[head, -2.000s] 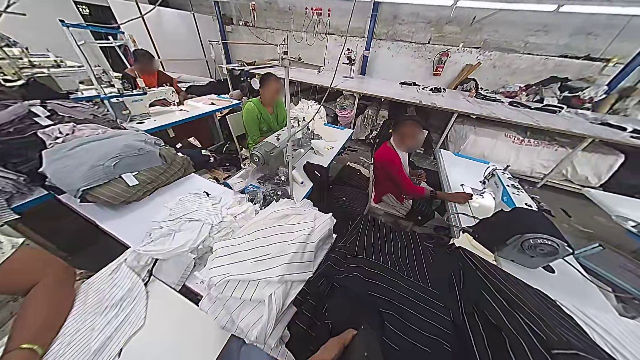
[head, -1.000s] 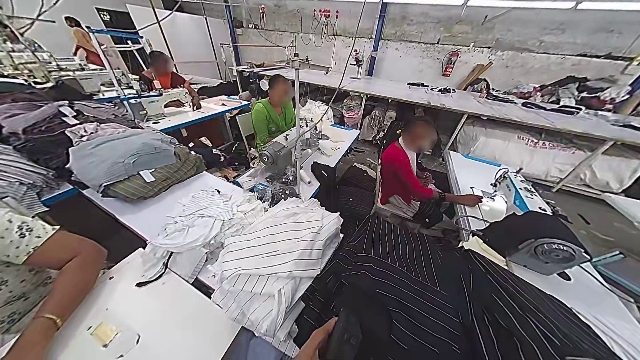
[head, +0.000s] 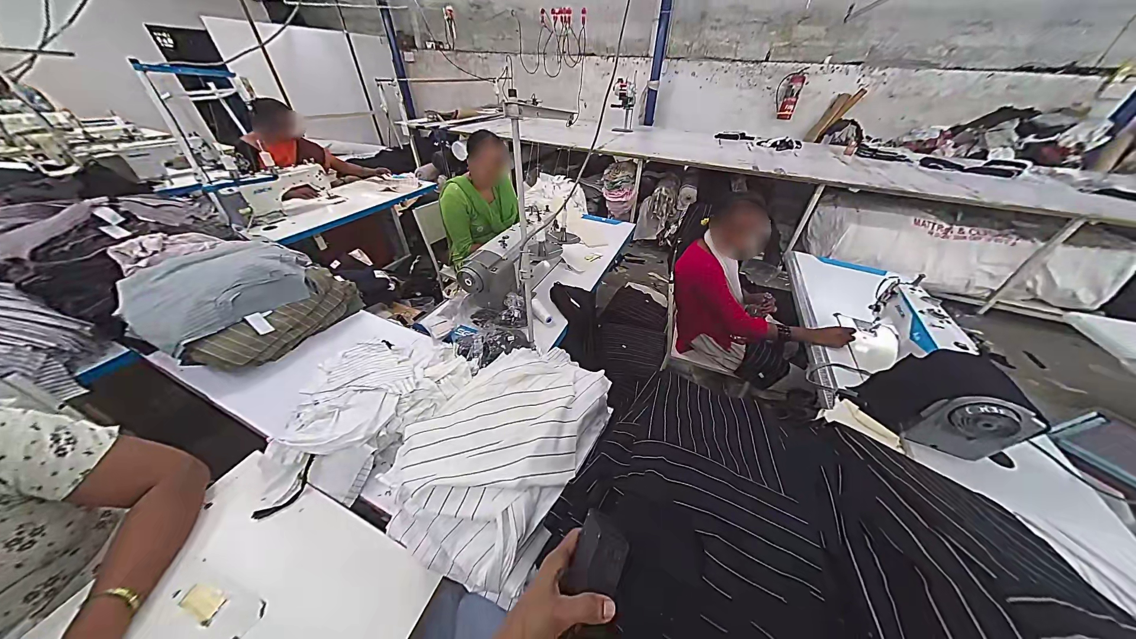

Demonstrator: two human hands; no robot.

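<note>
My left hand (head: 555,595) is at the bottom centre, its fingers and thumb closed around a black object with rounded corners (head: 599,555), whose kind I cannot tell. Black pinstriped fabric (head: 737,497) spreads beneath and to the right of it. Just left of the hand is a folded pile of white striped fabric (head: 497,435), with crumpled white pieces (head: 364,390) behind it. My right hand is out of view.
A co-worker's bare arm (head: 155,506) rests by a white tabletop (head: 311,559) at left. Seated people work at sewing machines (head: 497,266) ahead. A machine motor (head: 976,426) stands at right; grey and olive garments (head: 213,293) are stacked at left.
White striped cloth that lay beside the co-worker's arm two seconds ago is gone from that tabletop. The black object shows more plainly in my left hand now. The view has shifted somewhat left.
</note>
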